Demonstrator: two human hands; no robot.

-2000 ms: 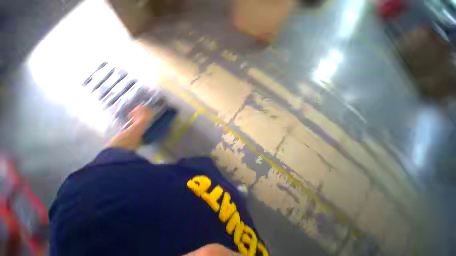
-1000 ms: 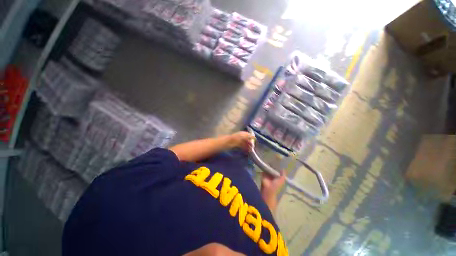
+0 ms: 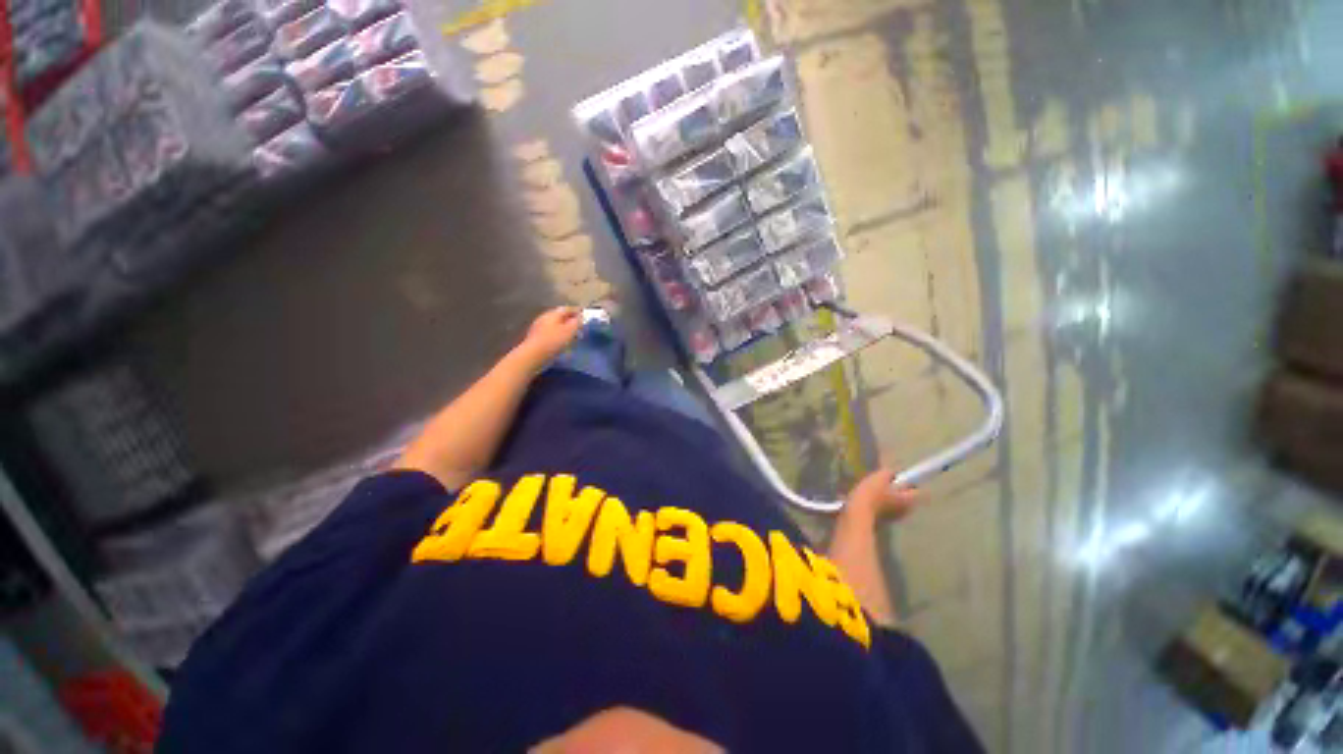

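A trolley push handle, a pale grey loop, stands in front of me right of centre. My right hand is closed on its near curve. My left hand is off the handle, to its left, near my legs. A small whitish thing shows at its fingertips; I cannot tell whether the hand holds it. Beyond the handle, a stack of clear plastic trays with dark grey and pinkish packaged products lies on the blue trolley deck.
Floor stacks of trays stand at the upper left, with more grey stacks at the left edge. A red crate is at the lower left. Cartons are at the right. Worn yellowish floor runs beside the trolley.
My left hand has come off the handle and now sits left of it. My right hand stays on the handle. The trolley shows more upright, and the view has turned, bringing more right-hand floor into sight.
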